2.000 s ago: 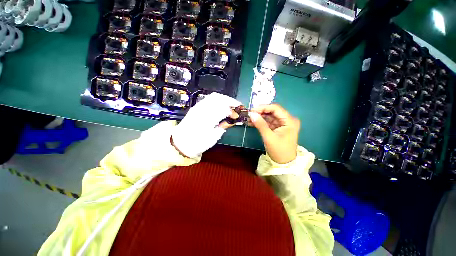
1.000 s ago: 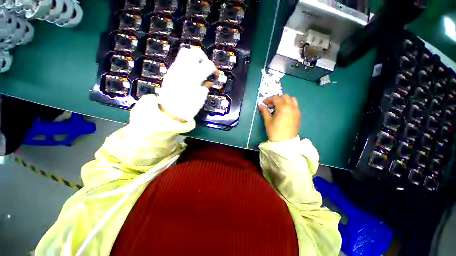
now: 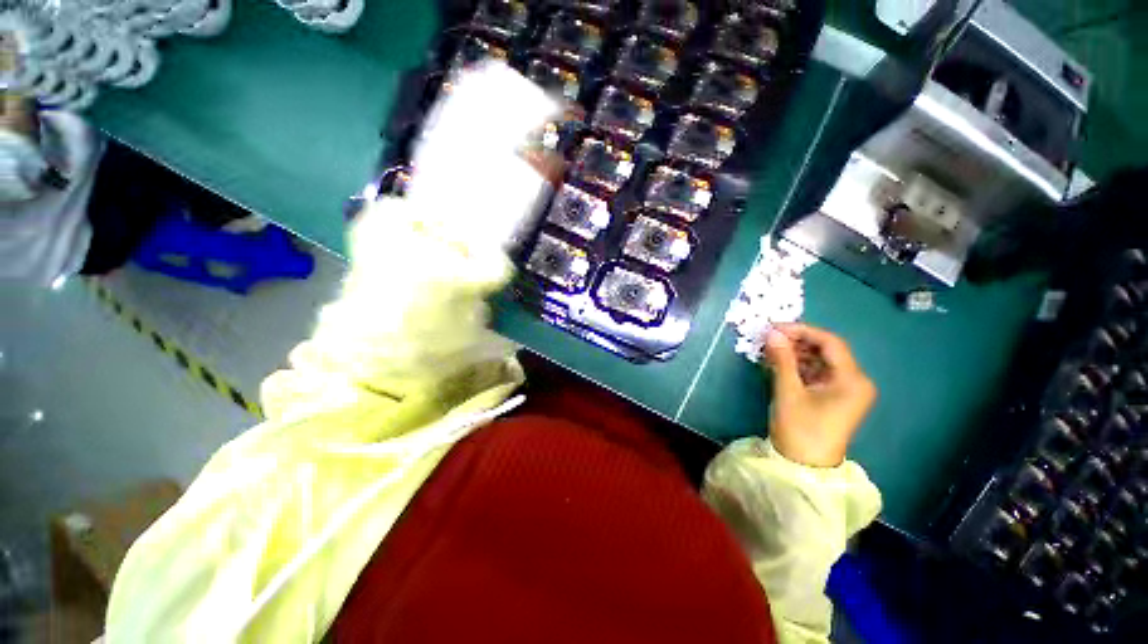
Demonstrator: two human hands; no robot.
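My left hand (image 3: 489,157), in a white glove, is over the left part of the black blister tray (image 3: 720,239). It is blurred, with bare fingertips by the modules; whether it grips one cannot be told. Modules, such as the one (image 3: 633,292) at the near corner, sit in the tray pockets. My right hand (image 3: 825,388) is bare, with curled fingers at the near end of the loose pile of small white parts (image 3: 770,292). Thumb and forefinger are close together; whether a part is between them cannot be told.
A silver machine (image 3: 881,208) stands beyond the white pile, with a dark thick arm at its right. A second tray of modules (image 3: 1070,466) is at the right. White rings (image 3: 95,50) stand at the far left. Another person's sleeve (image 3: 57,201) shows at the left edge. A blue stool (image 3: 220,252) is below the bench.
The view has turned, shifting the bench contents. My hands were together at a module, then separated. My left hand is now farther left over the tray; my right hand remains by the white pile.
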